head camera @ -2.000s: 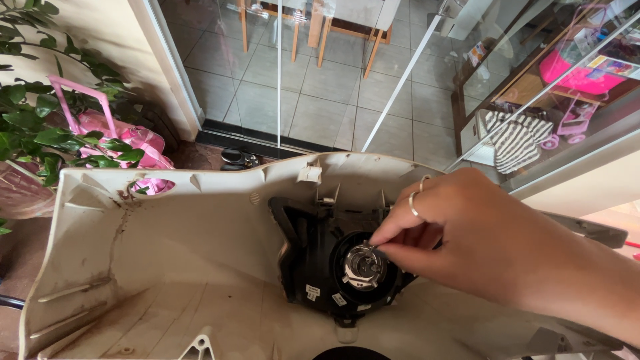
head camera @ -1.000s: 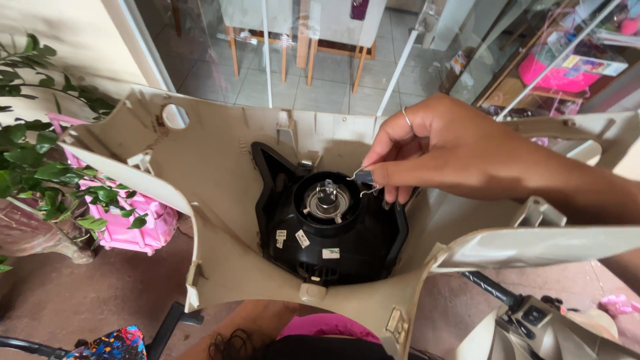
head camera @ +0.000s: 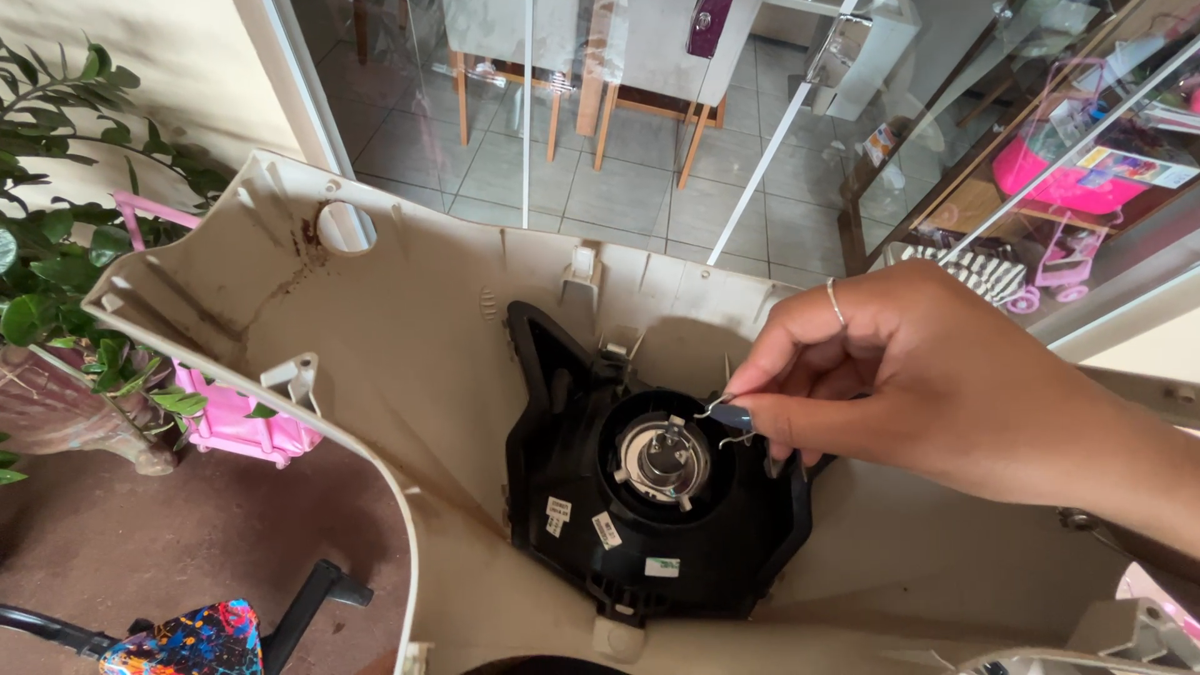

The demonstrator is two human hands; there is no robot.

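Note:
My right hand [head camera: 862, 375], a ring on one finger, pinches a small bent metal wire clip [head camera: 731, 433] between thumb and fingertips. The clip's ends point left, just above the right side of a black headlight housing [head camera: 647, 553]. Within the round opening of the housing sits a bulb base [head camera: 663, 459] with metal terminals. The housing lies in a large beige plastic fairing [head camera: 450, 375], seen from its inner side, with a round hole and brown stains at the upper left. Small labels bear writing on the housing. My left hand is out of view.
A glass door [head camera: 600, 187] with chairs behind it stands beyond the fairing. To the left are a potted plant [head camera: 56, 272] and a pink toy [head camera: 244, 422]. A multicoloured seat [head camera: 192, 642] and black tubing are at the lower left. Shelves with a pink tub [head camera: 1059, 178] stand at the upper right.
Two seconds ago my right hand was at the bulb in the housing; now it is held to the right of the opening, with the wire clip in its fingers. The view has shifted.

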